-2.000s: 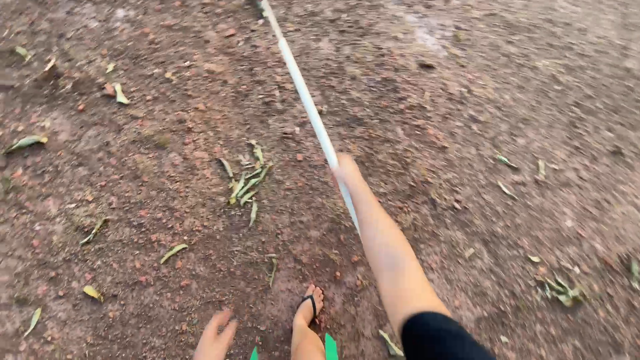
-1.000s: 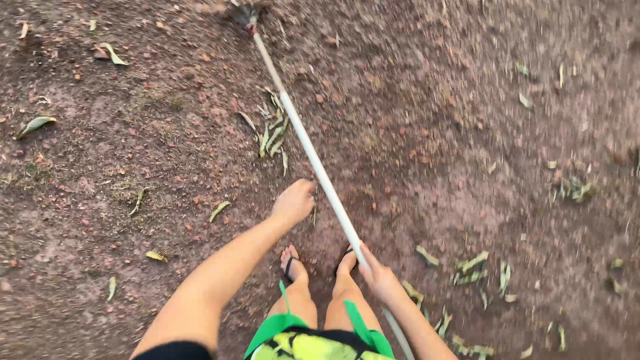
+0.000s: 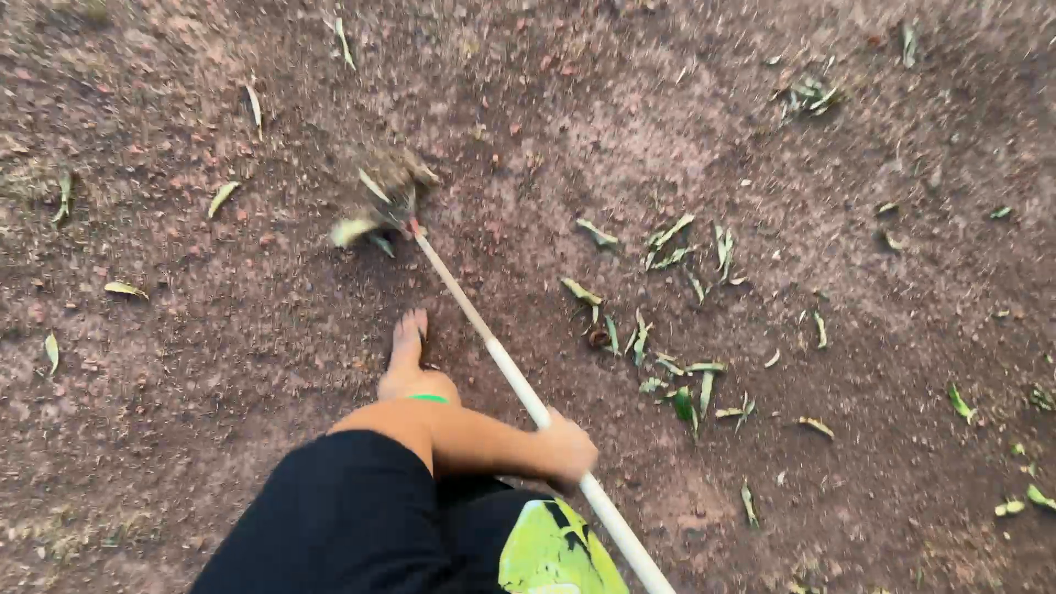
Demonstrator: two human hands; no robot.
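Note:
My left hand [image 3: 568, 450] is closed around the white lower part of a long pole. The pole [image 3: 516, 375] runs from the bottom edge up to the left and changes to a tan section ahead of the hand. At its far end, a blurred, fan-shaped rake or broom head [image 3: 402, 202] rests near the ground, with dry leaves and debris [image 3: 388, 169] around it. My left arm, in a black sleeve, crosses in front of my legs. My right hand is outside the view.
Curled green leaves [image 3: 705, 388] lie scattered on reddish-brown gravelly soil to the right of the pole, with a small clump [image 3: 810, 97] farther up. A few single leaves [image 3: 221, 198] lie at the left. One foot [image 3: 408, 334] stands just below the tool's head.
My left hand, off the pole a second ago, now grips it. My right hand, which held the pole in both earlier frames, has left the view. The tool's head has come closer to my feet.

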